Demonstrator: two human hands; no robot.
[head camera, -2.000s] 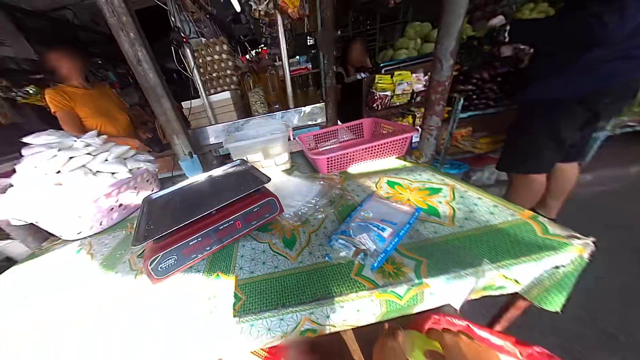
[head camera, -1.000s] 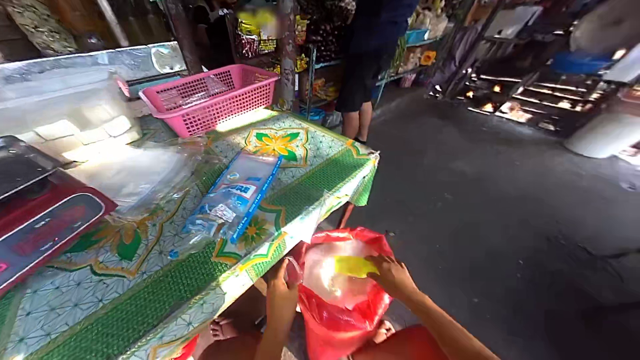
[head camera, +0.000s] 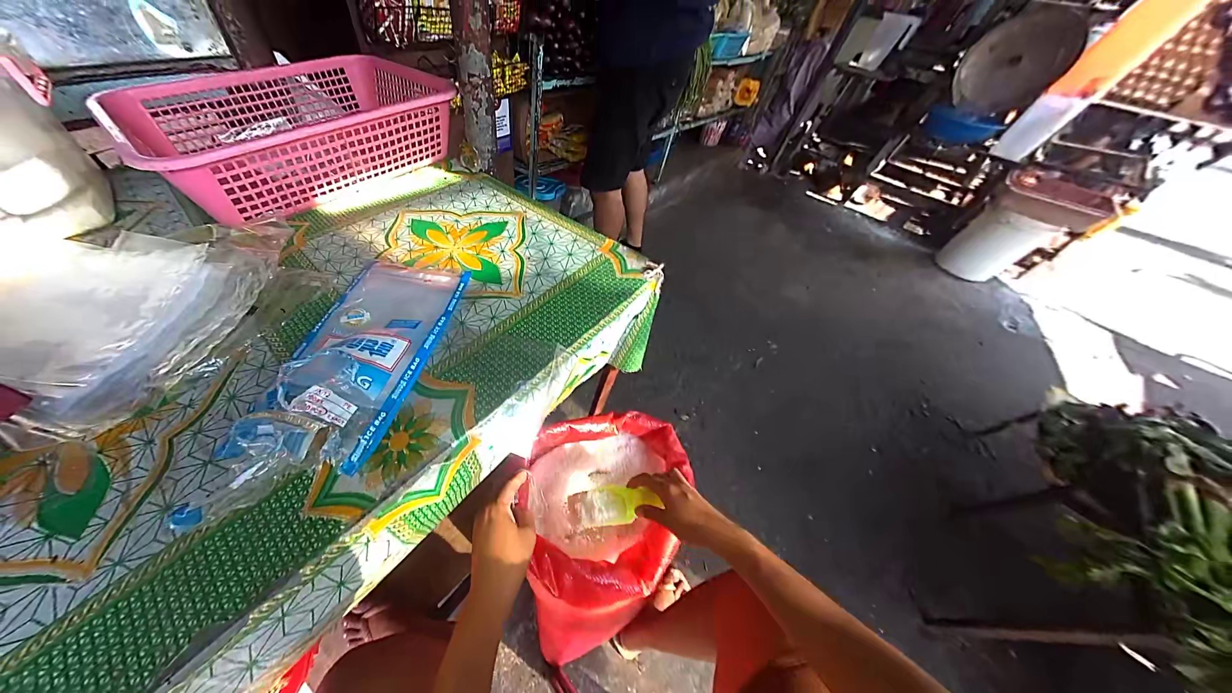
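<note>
A red woven plastic sack (head camera: 587, 616) stands upright on the floor between my knees, its rim rolled outward. White granular stuff (head camera: 616, 460) fills it to near the top. My right hand (head camera: 679, 505) grips a yellow-green plastic scoop (head camera: 608, 506), whose bowl lies on the white contents. My left hand (head camera: 505, 529) is at the sack's left rim, fingers bent; a clear plastic film shows beside it, and whether the hand grips film or rim is hard to see. Above left, a blue-edged printed plastic ice bag pack (head camera: 380, 351) lies on the table.
The table (head camera: 520, 327) has a green patterned plastic cover. On it are a pink perforated basket (head camera: 318, 144), clear plastic bags (head camera: 106, 308) and a translucent container (head camera: 43, 154). A person (head camera: 640, 106) stands beyond. Leafy greens (head camera: 1165, 520) lie right; a white bucket (head camera: 1001, 236) is farther back.
The view has swung right and down from the table with the scale to the sack. Both hands, hidden two seconds ago, are at the sack; the scoop was in my right hand one second ago too.
</note>
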